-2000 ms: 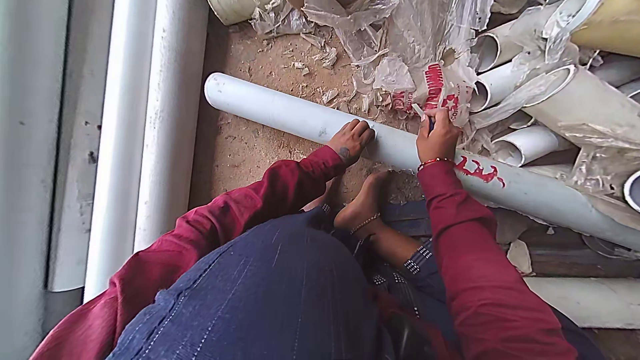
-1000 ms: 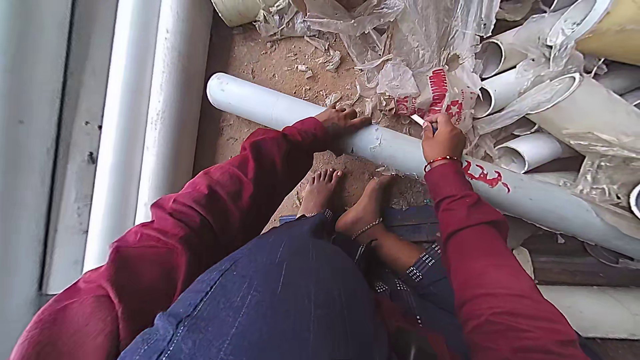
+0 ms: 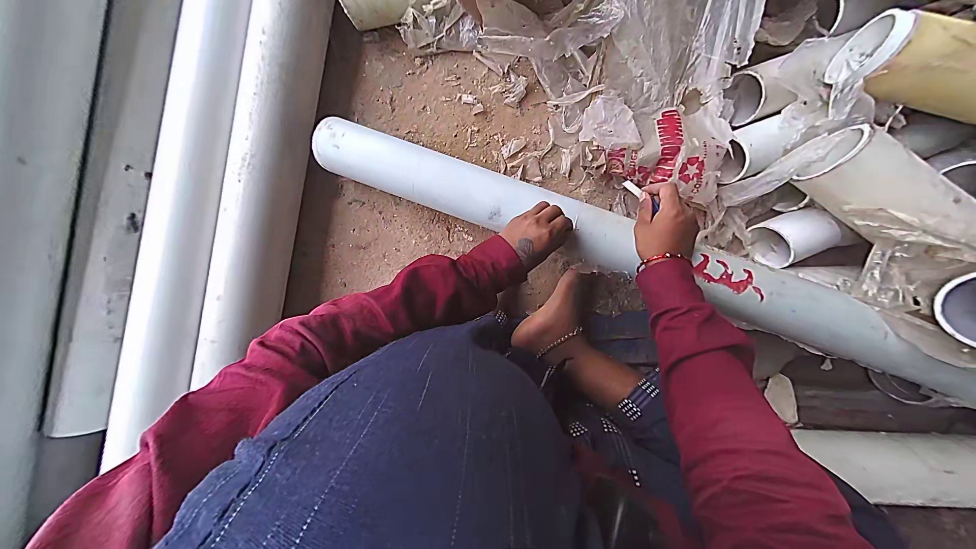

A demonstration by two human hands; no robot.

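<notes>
A long pale grey-blue pipe [image 3: 427, 177] lies slantwise across the floor in front of me, with red marks on its surface to the right. My left hand [image 3: 537, 232] rests on the pipe near its middle, fingers bent against the surface; whether it pinches something there is unclear. In my right hand [image 3: 666, 221] is a small knife-like tool [image 3: 633, 190] with a flat whitish blade end and a blue part at the fingers. That hand is at the pipe's upper edge, left of the red marks.
White pipes [image 3: 255, 152] stretch along the left side. Several open-ended pipes [image 3: 804, 232] are piled at the right. Crumpled clear plastic wrap [image 3: 656, 46] with red print and pale scraps [image 3: 526, 156] lie on the dirt floor [image 3: 381, 236] beyond the pipe. My bare foot [image 3: 553, 313] is just below the pipe.
My left hand was spread flatter on the pipe one second ago; its fingers are now bent and it sits slightly further right. My right hand stays near the same part of the pipe with the tool.
</notes>
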